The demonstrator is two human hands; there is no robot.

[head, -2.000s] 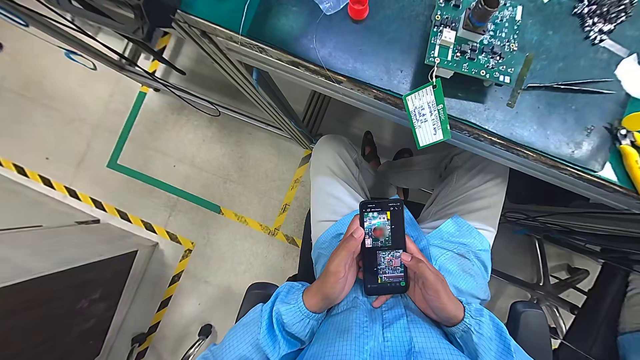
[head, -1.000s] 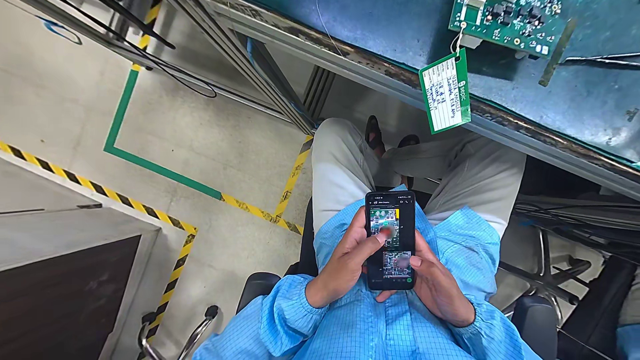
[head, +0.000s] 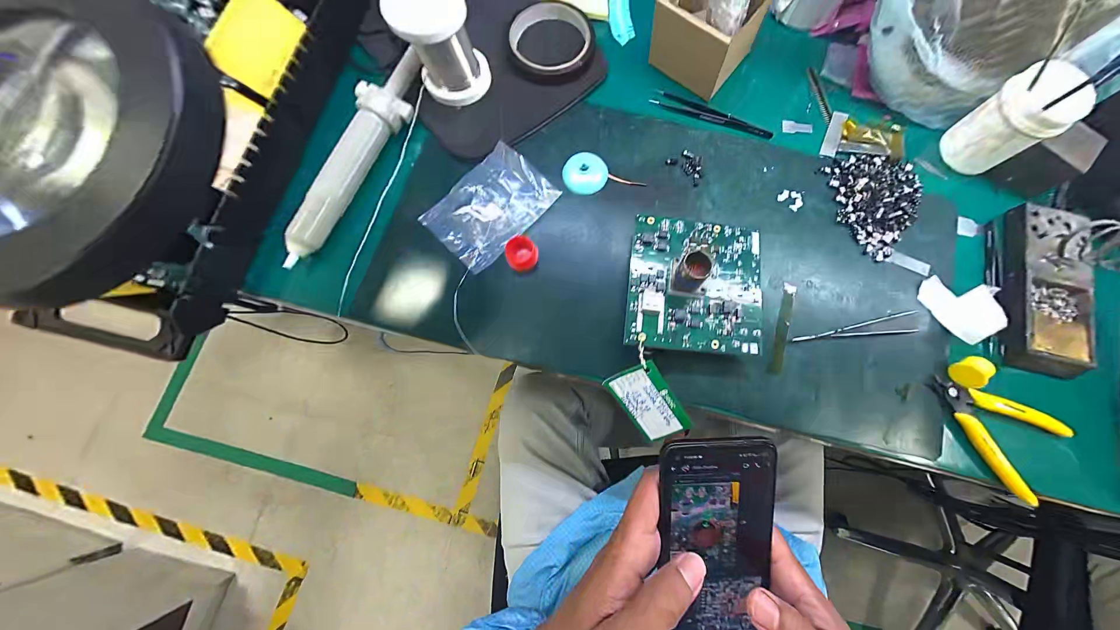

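Observation:
Both hands hold a black smartphone (head: 717, 534) upright over the lap, below the bench edge. My left hand (head: 643, 560) grips its left side, the thumb lying over the lit screen, which shows pictures of a circuit board. Along the right side is my right hand (head: 792, 586), its thumb at the lower edge of the screen. Beyond the phone, a green circuit board (head: 735, 315) with a copper-coloured cylinder (head: 694, 268) standing on it lies on the dark mat. A green-edged tag (head: 649, 401) bearing handwriting hangs from the board over the bench edge.
Metal tweezers (head: 857, 331), yellow-handled cutters (head: 997, 424) and a pile of small parts (head: 875, 201) lie right of the board. Left are a red cap (head: 521, 253), a clear plastic bag (head: 490, 206) and a syringe-like dispenser (head: 341, 175). A magnifier lamp (head: 96, 149) fills the upper left.
The view has shifted to take in much more of the bench. The phone, held in both hands throughout, now stands closer to the hanging tag.

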